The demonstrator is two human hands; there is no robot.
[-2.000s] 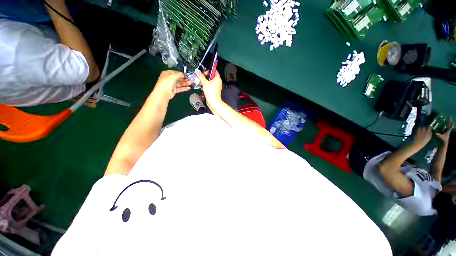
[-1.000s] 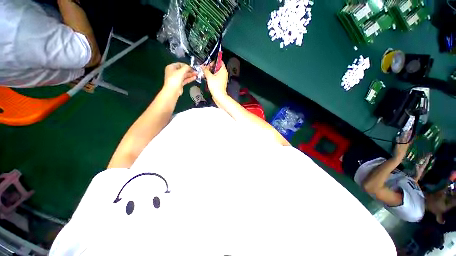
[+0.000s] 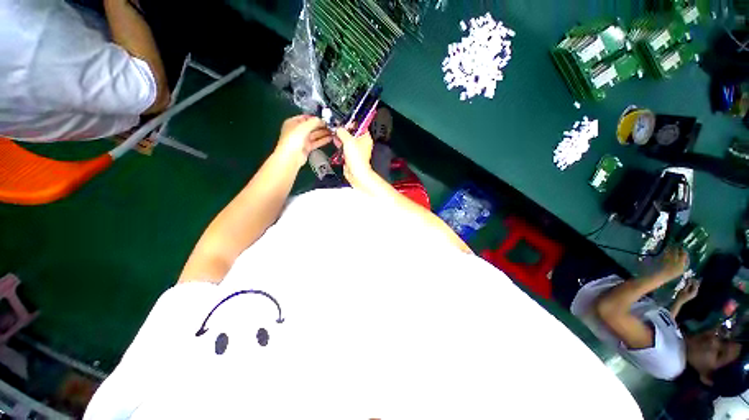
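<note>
A wrapped bundle of green circuit boards [image 3: 353,49] lies at the bench edge at top centre, its boards in rows. Clear crinkled wrapping [image 3: 304,70] is gathered along its left side and down to my hands. My left hand [image 3: 302,135] pinches the wrapping's gathered end just below the bundle. My right hand [image 3: 356,152] is close beside it, fingers bent around a slim red cutter [image 3: 367,119] that points up and right. The fingertips of both hands nearly meet; what lies between them is small and partly hidden.
Two heaps of small white parts [image 3: 478,57] lie on the green bench [image 3: 509,123], with board stacks [image 3: 595,59] behind and black equipment [image 3: 641,197] at right. A blue bin [image 3: 465,211] and red stool [image 3: 523,256] stand below. People work at both sides; an orange chair [image 3: 57,174] is left.
The view has shifted somewhat. Both hands remain together at the wrapping's end, and the red cutter is now tilted more to the right. The person at right has moved their hands.
</note>
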